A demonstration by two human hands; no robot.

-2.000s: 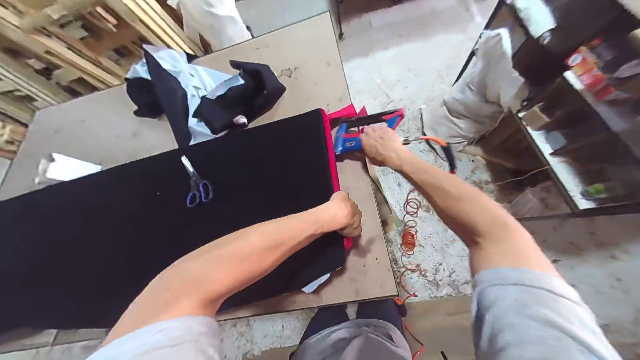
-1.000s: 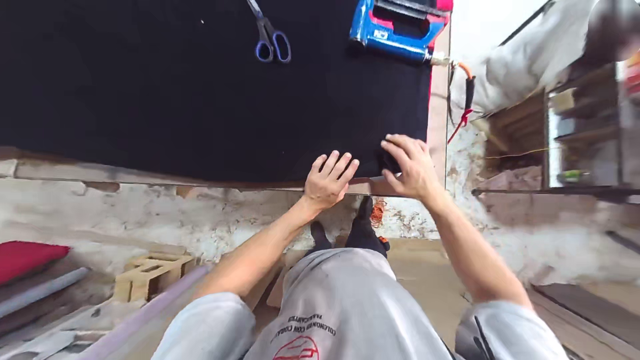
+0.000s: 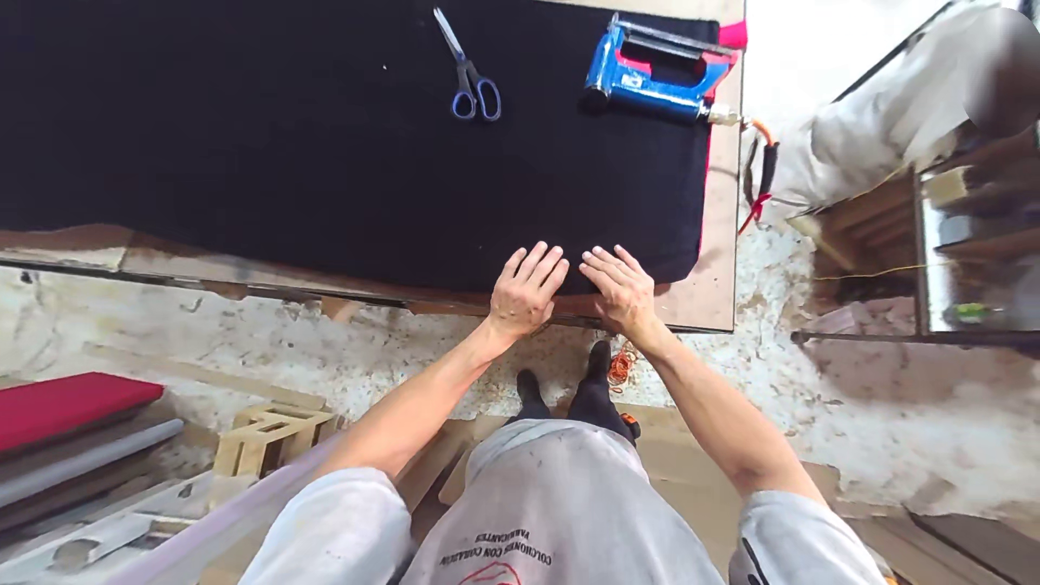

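Note:
A black fabric-covered panel (image 3: 325, 162) with red fabric along its right edge lies on a work table (image 3: 715, 276). My left hand (image 3: 526, 291) rests palm down on the panel's near edge, fingers apart. Just to its right, my right hand (image 3: 621, 291) lies on the same edge, also spread and holding nothing. A blue pneumatic stapler (image 3: 658, 81) lies on the panel's far right corner, joined to an orange air hose (image 3: 762, 130). Scissors with blue-and-black handles (image 3: 470, 77) lie left of the stapler, blades pointing away from me.
Shelving (image 3: 922, 252) with assorted items and a white covered bundle (image 3: 869, 122) stand to the right. At lower left are a red panel (image 3: 77, 402), rolls (image 3: 89, 463) and a wooden frame piece (image 3: 268, 435). A coiled orange hose (image 3: 621, 366) is on the floor by my feet.
My right hand has let go of the stapler, which now lies on the panel. Both hands have moved to the near edge. The view has shifted down toward my body.

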